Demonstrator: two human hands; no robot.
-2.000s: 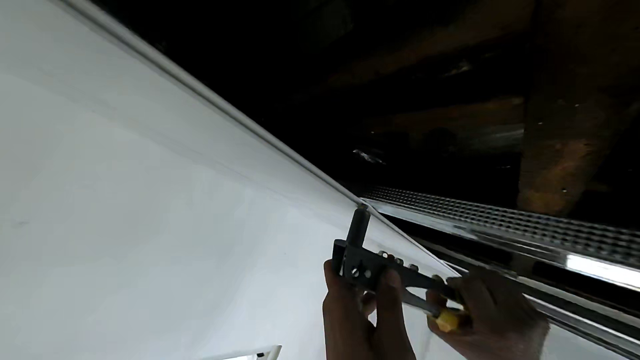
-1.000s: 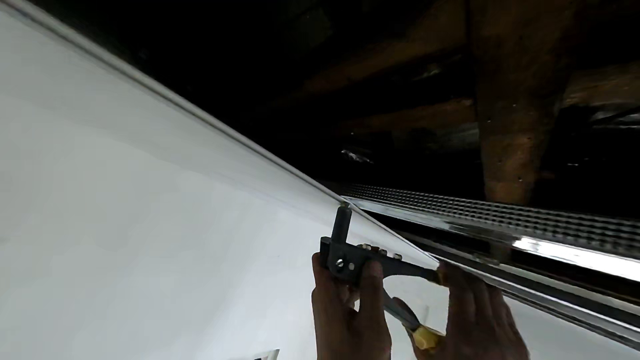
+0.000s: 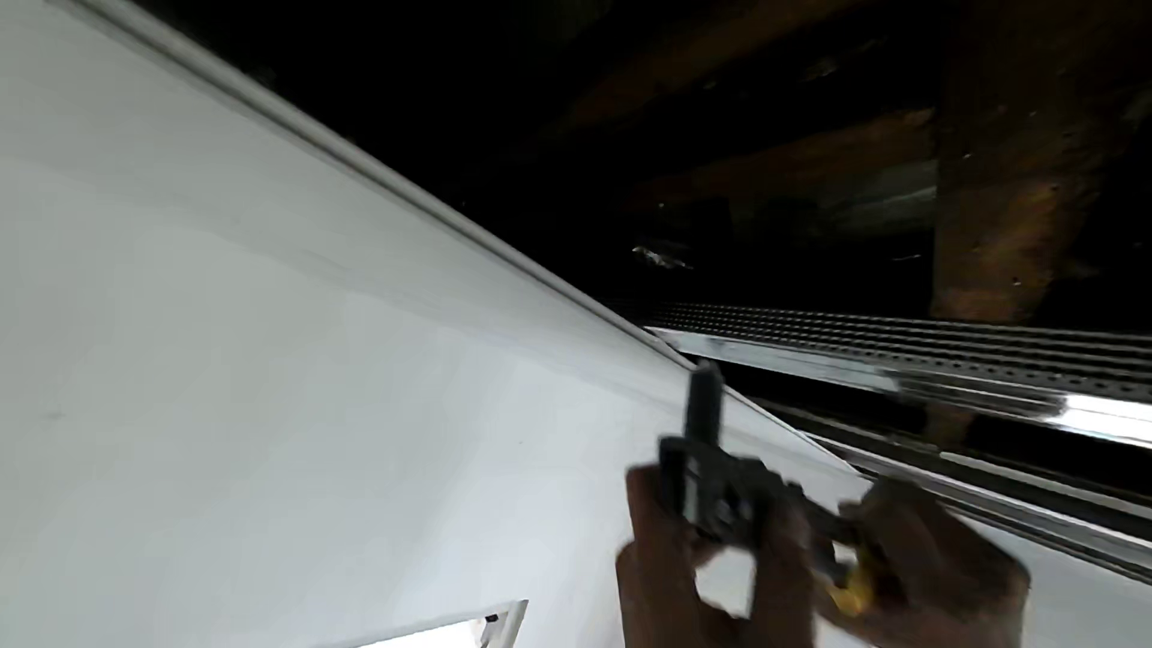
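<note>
A hand riveter (image 3: 720, 490) with a dark metal head is held at the lower right, its nose pointing up at the light metal edge trim (image 3: 576, 292) along the top of the white wall. My left hand (image 3: 711, 576) is wrapped around the head of the riveter from below. My right hand (image 3: 936, 567) grips its handles, one of which shows a yellow grip (image 3: 853, 589). The tool and both hands are blurred. Whether the nose touches the trim I cannot tell.
Shiny metal ceiling channels (image 3: 990, 391), one with a perforated side, run off to the right. Above them are dark roof space and a wooden beam (image 3: 999, 225). A bright framed opening (image 3: 508, 625) lies at the bottom of the white wall (image 3: 270, 387).
The riveter's handles, spread apart one second ago, look closer together now. Both hands are still on the tool.
</note>
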